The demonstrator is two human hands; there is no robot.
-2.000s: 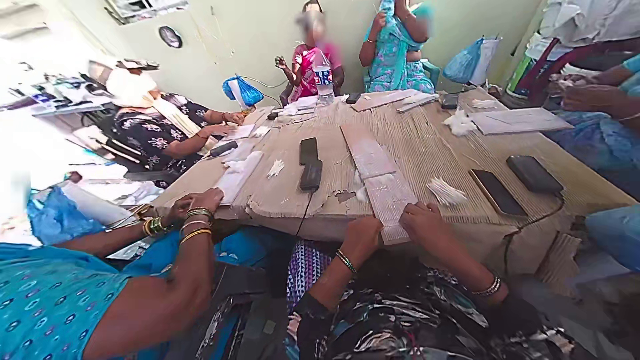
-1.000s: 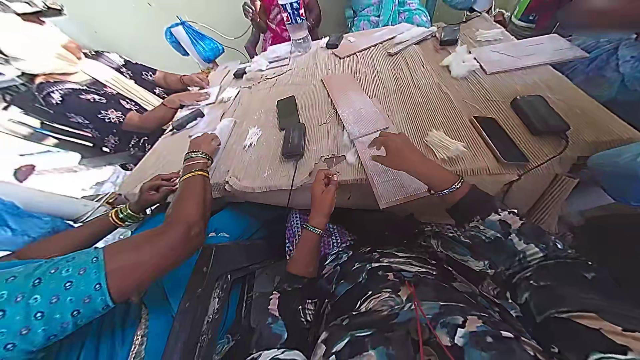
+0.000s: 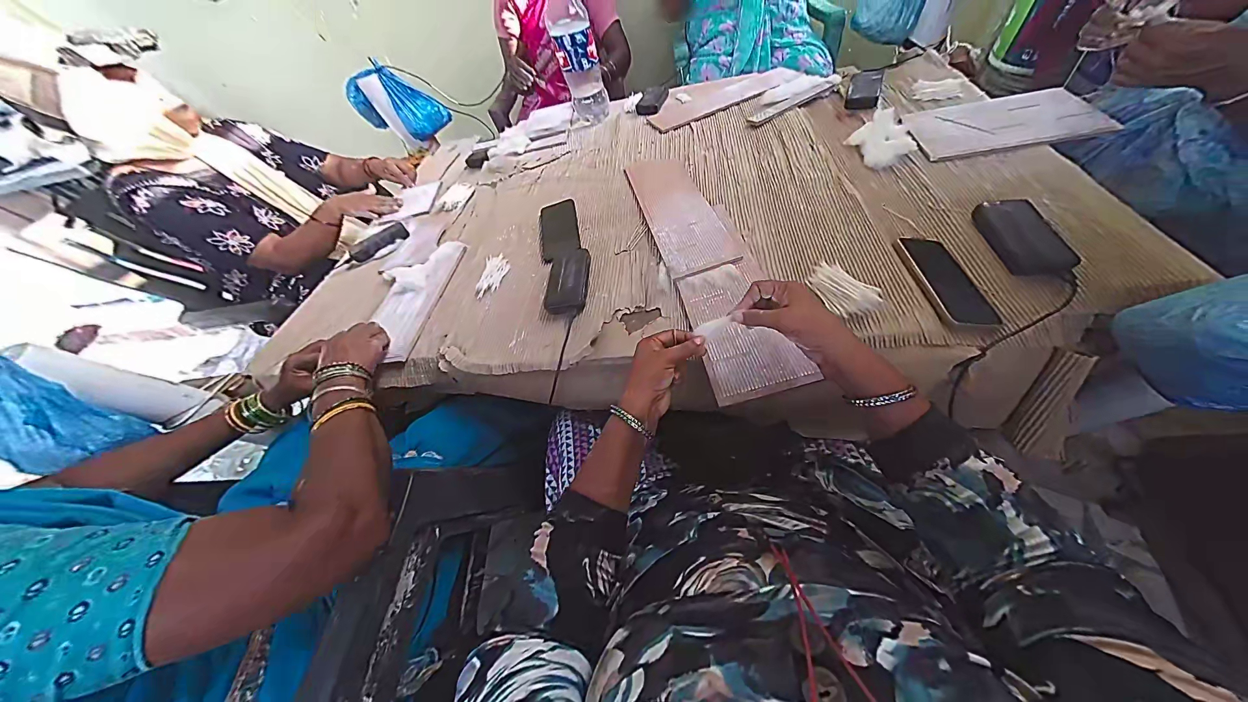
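My left hand (image 3: 665, 366) and my right hand (image 3: 780, 310) are raised close together over the table edge. A small piece of white cotton (image 3: 719, 328) is pinched between the fingertips of both. Beneath them lies a pale ridged board (image 3: 756, 369), its far end meeting a pinkish board (image 3: 682, 219). Right of my right hand is a pile of thin white cotton wicks (image 3: 844, 291). A black case (image 3: 566, 283) with a cord lies left of the boards, and a smaller wick pile (image 3: 493, 276) is beyond it.
Corrugated cardboard (image 3: 809, 166) covers the table and is torn near the front edge. A smartphone (image 3: 948, 283) and black pouch (image 3: 1024, 237) lie at right. A co-worker's hands (image 3: 341, 356) work at a white board on the left. Other people sit around; a plastic bottle (image 3: 577, 63) stands at the far side.
Two seconds ago both hands were at the near end of the ridged board. They came off it, my left hand first to the left, and now meet above it with cotton between them.
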